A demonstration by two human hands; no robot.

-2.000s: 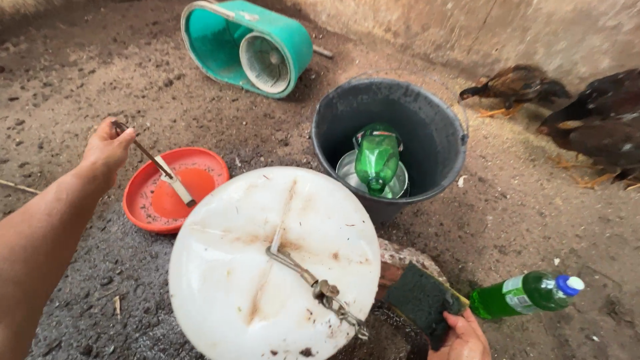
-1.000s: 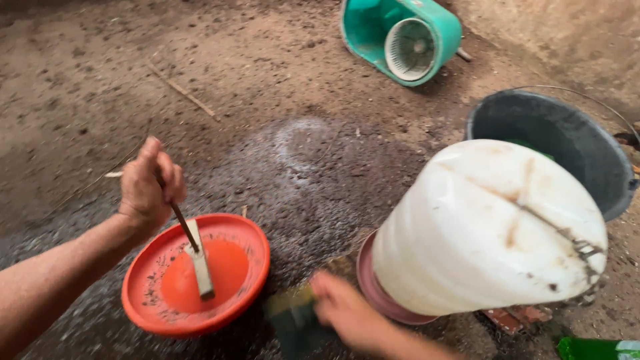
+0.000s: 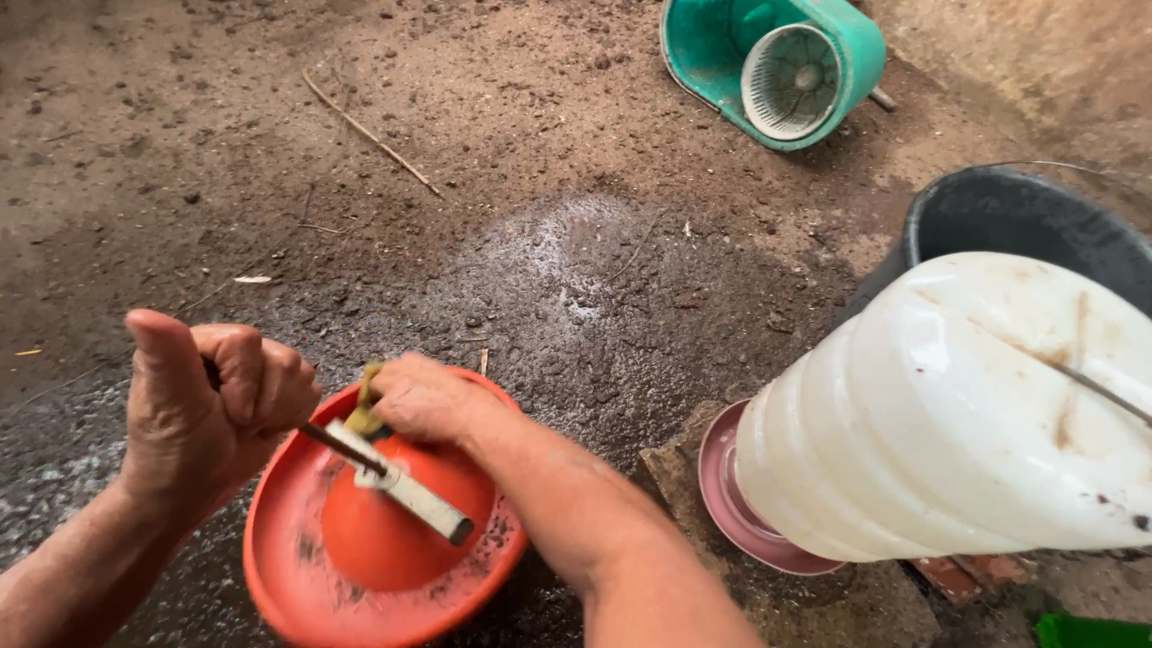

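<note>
My left hand (image 3: 220, 405), at the left, is closed around a thin dark metal rod. The rod runs to a whitish bar (image 3: 418, 504) lying over the domed middle of a red plastic dish (image 3: 288, 576). Dark specks of dirt lie in the dish's channel. My right hand (image 3: 427, 396) presses a scouring sponge (image 3: 364, 409) against the dish's far inner side; only the sponge's yellowish edge and a bit of dark pad show. At the right, a white plastic jug drinker (image 3: 864, 423) stands in a pink base (image 3: 720, 468).
A black bucket (image 3: 913, 216) stands behind the white jug. A green plastic tub (image 3: 864, 54) with a round slotted basket (image 3: 792, 81) lies on its side at the top. Wet ground surrounds the dish. Bricks (image 3: 945, 576) and a green bottle (image 3: 1089, 630) are at lower right.
My right hand has moved with the sponge from beside the white jug to inside the red dish. The dish now tilts under my hands. The view has swung left.
</note>
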